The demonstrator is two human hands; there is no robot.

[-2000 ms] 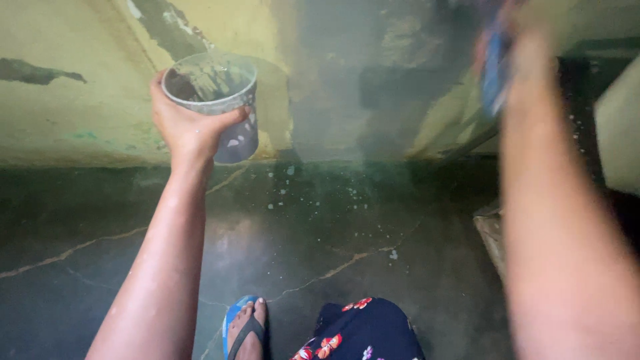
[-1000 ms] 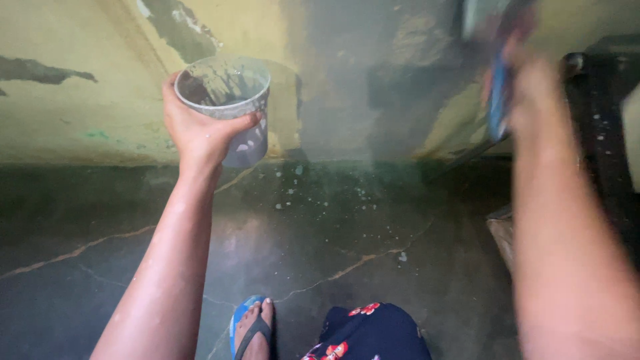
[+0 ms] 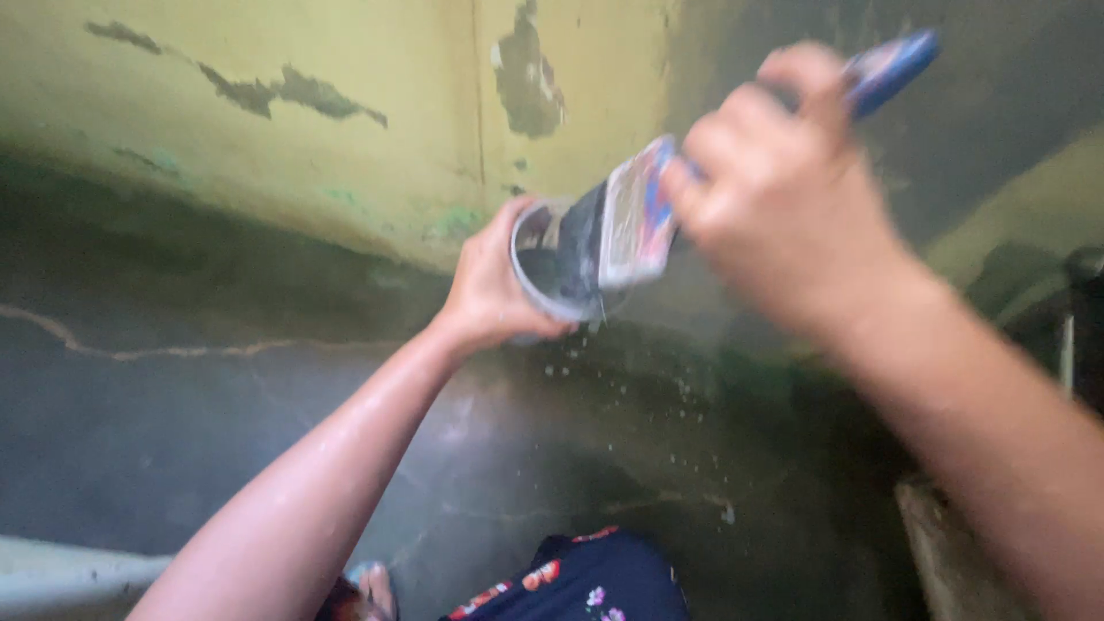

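Observation:
Near the middle of the head view, my left hand [image 3: 492,289] grips a translucent plastic tub [image 3: 556,306], its mouth tilted toward the right. My right hand [image 3: 768,168] holds a wide paintbrush [image 3: 634,216] by its blue handle, the handle's end pointing up to the right. The brush's dark bristles reach into the mouth of the tub, so their tips are hidden. How much the tub contains cannot be told. Behind both hands stands a yellow wall [image 3: 414,52] with peeled patches and a broad grey coated area [image 3: 975,95] on the right.
White drops dot the dark, cracked floor [image 3: 259,414] below the tub. A pale object [image 3: 78,573] lies at the lower left, a worn block-like edge [image 3: 940,543] at the lower right. Dark furniture-like parts [image 3: 1088,302] stand at the right edge. My sandalled foot [image 3: 375,586] shows below.
My right hand has come from the wall at the right to the tub, and the brush's bristles are now inside it. The tub has tilted toward the brush. The view has shifted left.

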